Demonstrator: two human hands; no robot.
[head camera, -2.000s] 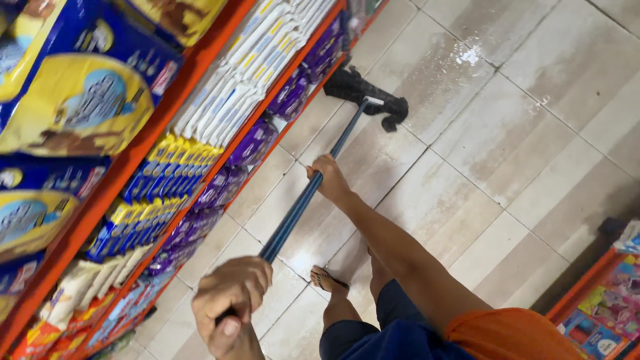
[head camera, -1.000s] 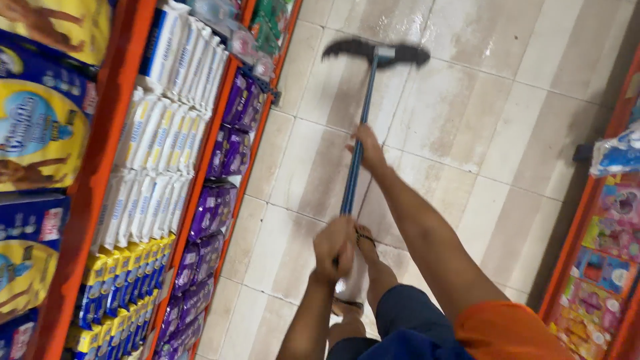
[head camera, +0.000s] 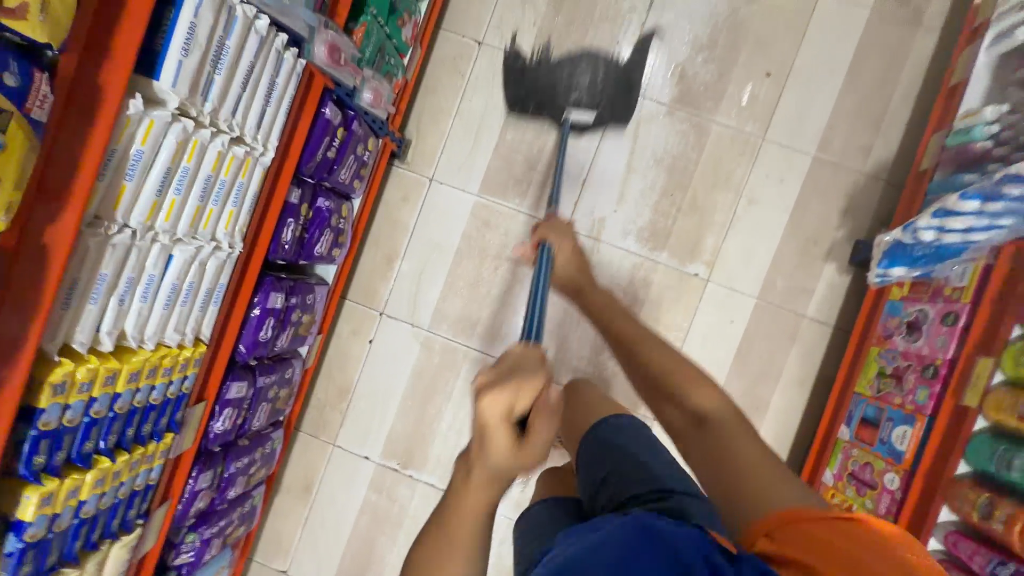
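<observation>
A mop with a long blue handle reaches away from me down to the tiled floor. My left hand is wrapped around the top end of the handle, close to my body. Lower on the shaft, my right hand grips it with the arm stretched out. At the far end the dark mop head, blurred by motion, is spread wide on the floor, with a pale fitting where it joins the handle. The floor about it has wet, shiny patches.
On the left stand orange-edged shelves with purple packs, white packets and yellow-blue packets. Another orange-edged shelf on the right holds colourful boxes and a clear plastic bag of blue-and-white items that juts toward the aisle.
The mop head has swung from beside the left shelf out into the aisle and has spread wide. Both hands have stayed on the handle. The view has turned.
</observation>
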